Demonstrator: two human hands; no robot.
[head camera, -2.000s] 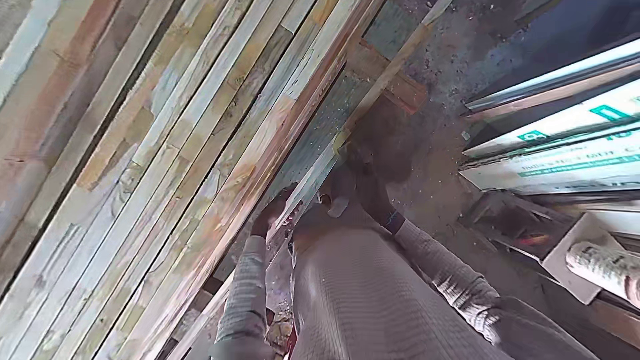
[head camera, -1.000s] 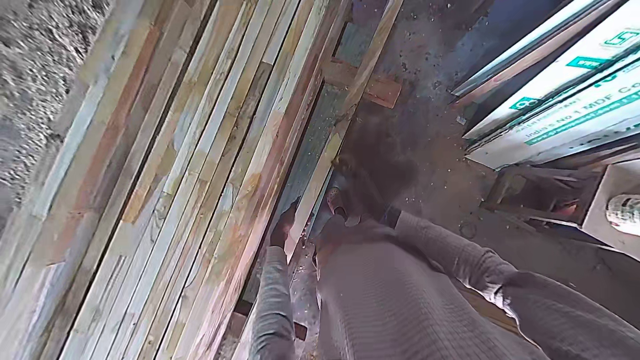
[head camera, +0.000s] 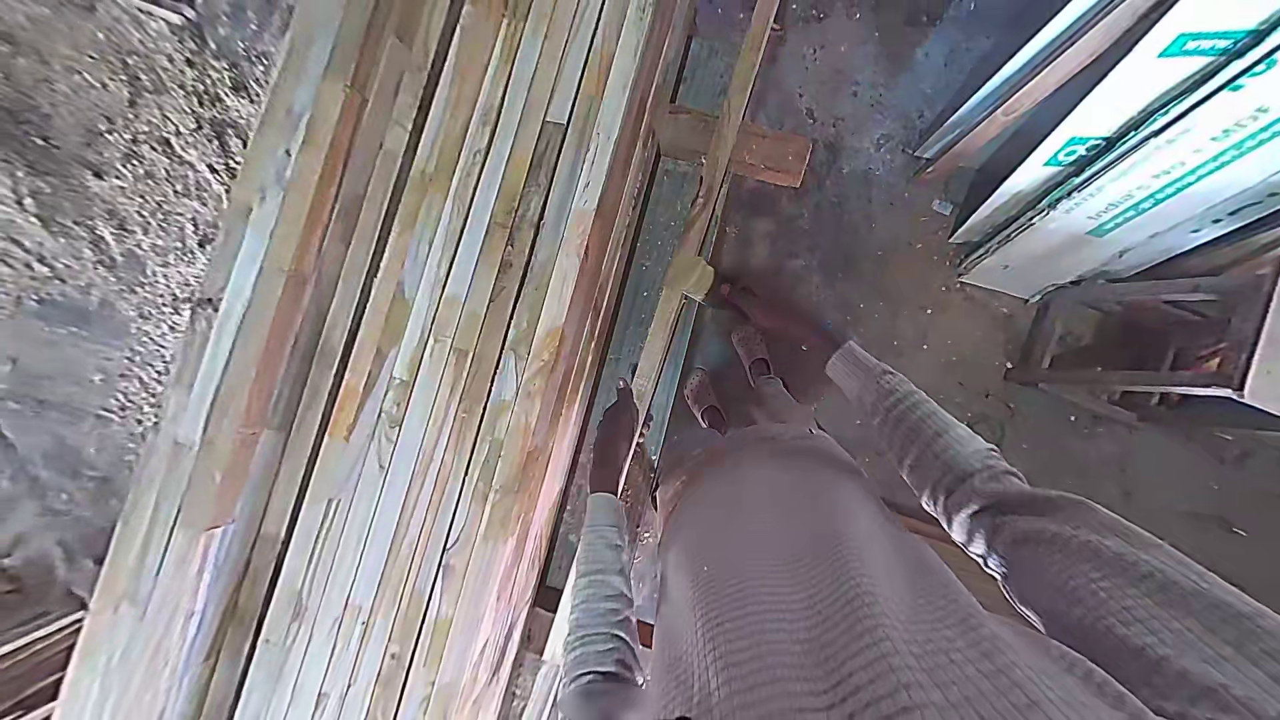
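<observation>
A long, narrow wooden strip (head camera: 725, 150) runs lengthwise beside a broad bed of wooden strips (head camera: 440, 330). My left hand (head camera: 617, 430) grips the strip's near part, thumb on its left side. Across the strip, farther up, lies a small yellowish piece (head camera: 690, 275); its material is unclear. My right hand (head camera: 755, 305) is just right of that piece, blurred and dark, and whether it touches it cannot be told. Beneath the strip a grey board or beam (head camera: 640, 270) shows.
A short wooden crosspiece (head camera: 775, 155) juts out at right angles under the strip. Printed MDF sheets (head camera: 1130, 200) stand at the right, above a wooden frame (head camera: 1130, 380). My feet in perforated shoes (head camera: 750, 350) are on the floor. Rough ground (head camera: 130, 200) lies at far left.
The view has turned and shifted left. My right hand has moved out from near my body to beside the yellowish piece. My left hand stays at the strip.
</observation>
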